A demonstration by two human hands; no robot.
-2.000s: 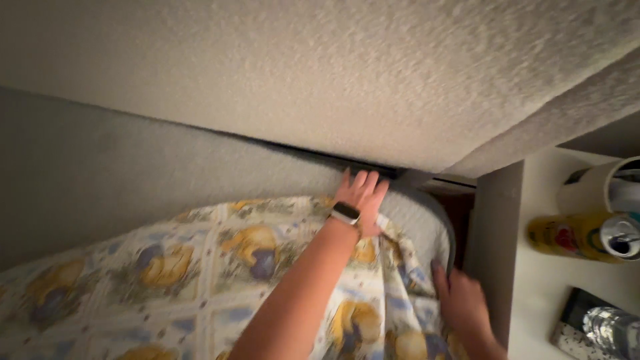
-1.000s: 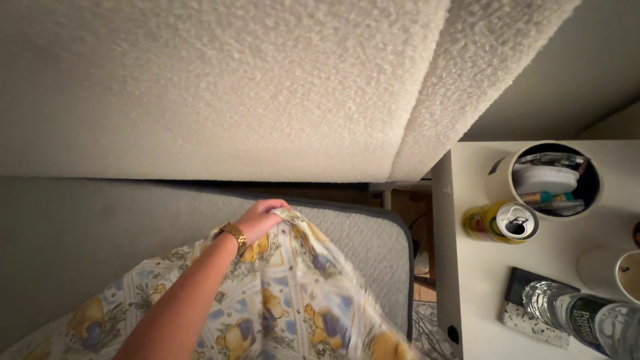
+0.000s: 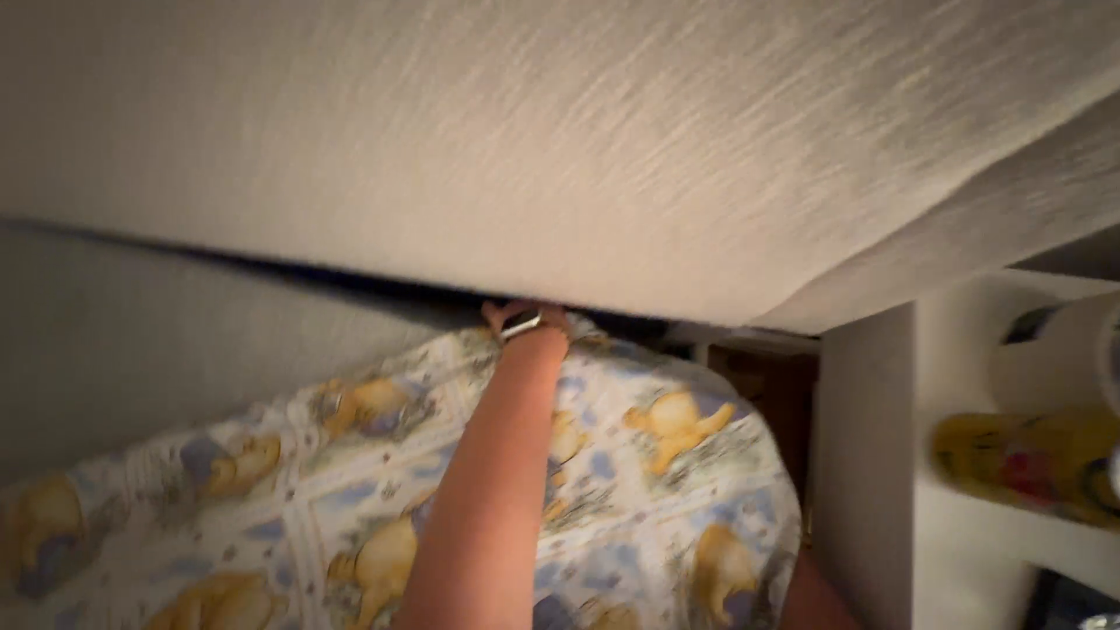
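Note:
A fitted sheet (image 3: pixel 350 499) printed with yellow bears covers the mattress corner on the right. Farther left, the bare grey mattress (image 3: pixel 175 350) shows. My left hand (image 3: pixel 529 322), with a watch on its wrist, reaches over the sheet's top edge into the dark gap beside the upholstered headboard (image 3: pixel 525 157). Its fingers are hidden there, so its grip on the cloth cannot be seen. At the bottom right, past the sheet's edge, shows a blurred bit of my right hand or forearm (image 3: pixel 818 595); the sheet and mattress side hide the rest.
Close to the mattress's right side stands a white nightstand (image 3: pixel 866 472). On it are a yellow drink can (image 3: pixel 1024 464), a pale round container (image 3: pixel 1050 359) and a dark item (image 3: pixel 1067 604) at the frame's edge. A narrow gap separates bed and nightstand.
One second ago the mattress corner was bare and my left hand held up the bunched sheet. Now the sheet lies over that corner, and the hand has moved into the headboard gap.

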